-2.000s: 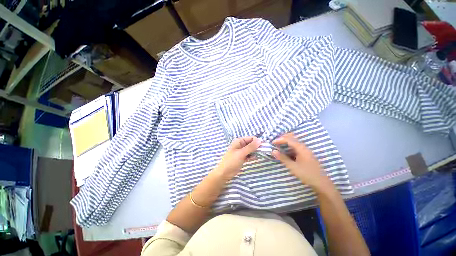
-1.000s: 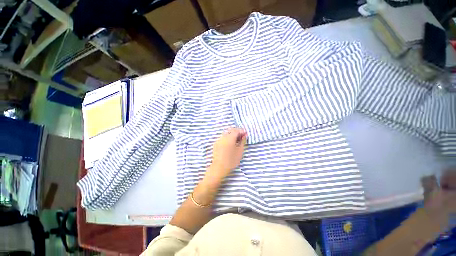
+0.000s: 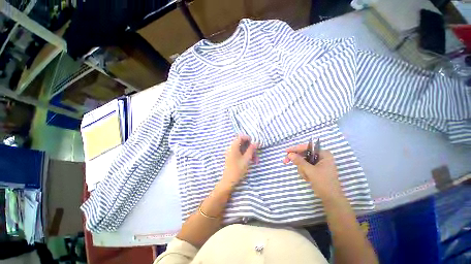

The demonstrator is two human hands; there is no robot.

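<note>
A white top with grey-blue stripes lies flat on the table, neckline at the far edge. One sleeve is folded across the body, and its cuff end lies at my left hand. My left hand pinches the lower corner of this cuff. My right hand is over the lower body of the top, apart from the cuff. It holds small dark metal snips, with two blades pointing away from me. Its thumb and forefinger are close together; any thread between them is too fine to see.
Papers with a yellow card lie on the table at left. Stacked pads and a dark phone are at far right. Another striped piece extends right. A measuring tape runs along the near edge, with blue bins below.
My right hand has come back from the far right near edge to the top, now with the snips showing in it. My left hand stays at the cuff.
</note>
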